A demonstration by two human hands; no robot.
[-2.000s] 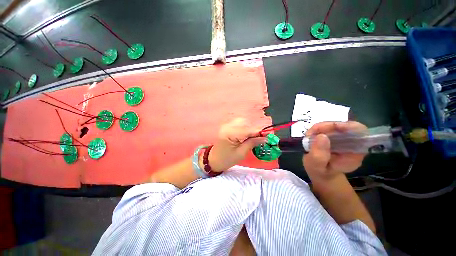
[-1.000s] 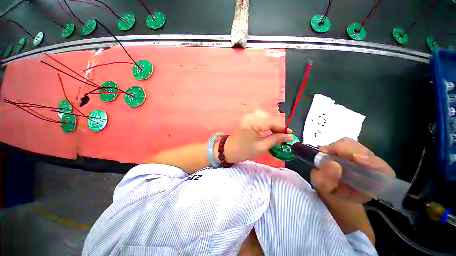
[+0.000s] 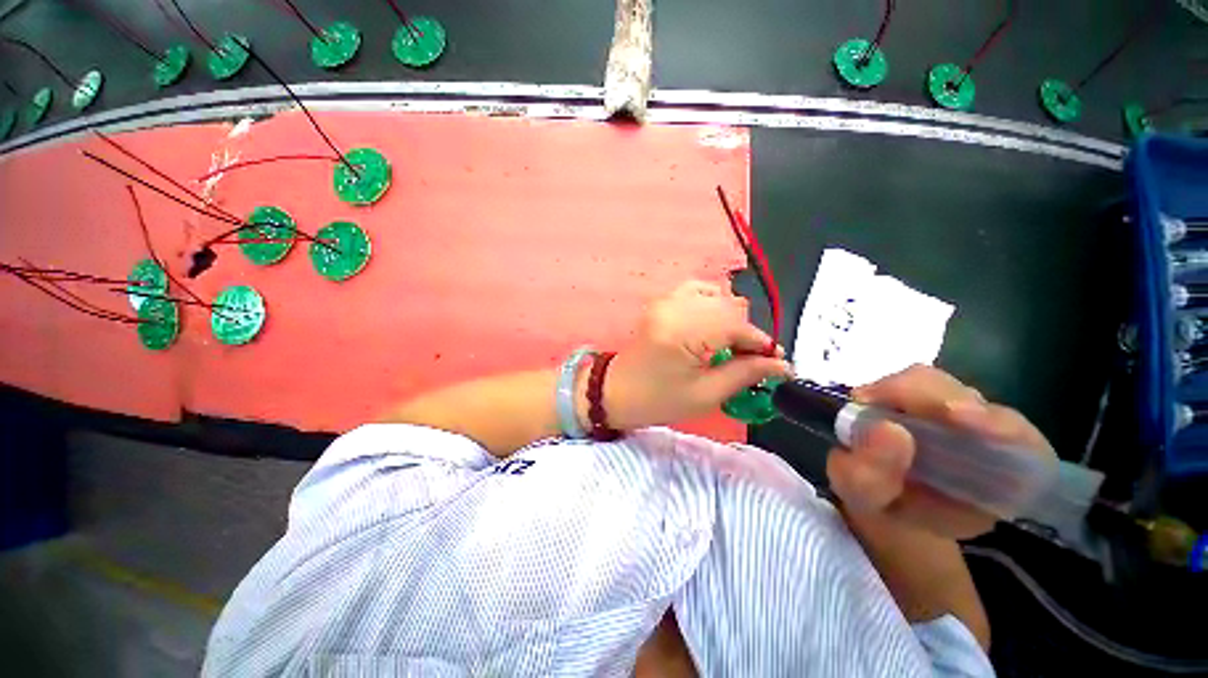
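Note:
A green round circuit board (image 3: 751, 401) lies at the lower right corner of the red sheet, partly hidden by my left fingers. My left hand (image 3: 692, 355) pinches its red and black lead wires (image 3: 764, 272), which stand up above the fingertips. My right hand (image 3: 927, 444) is closed around the cloudy dispensing syringe (image 3: 987, 466). The syringe's dark nozzle (image 3: 805, 397) points left at the board, with its tip at or very near it; contact cannot be told. A bit of green shows behind my left fingers.
Several boards with wires lie on the red sheet (image 3: 464, 265) at left. More sit on the dark belt beyond the metal rail (image 3: 848, 113), crossed by a pale stick (image 3: 629, 60). A white paper (image 3: 872, 322) and a blue bin (image 3: 1150, 318) are at right.
Over two seconds, the syringe has tilted and its nozzle has come to the board. Since one second ago, the wire ends have swung left. The view has also shifted.

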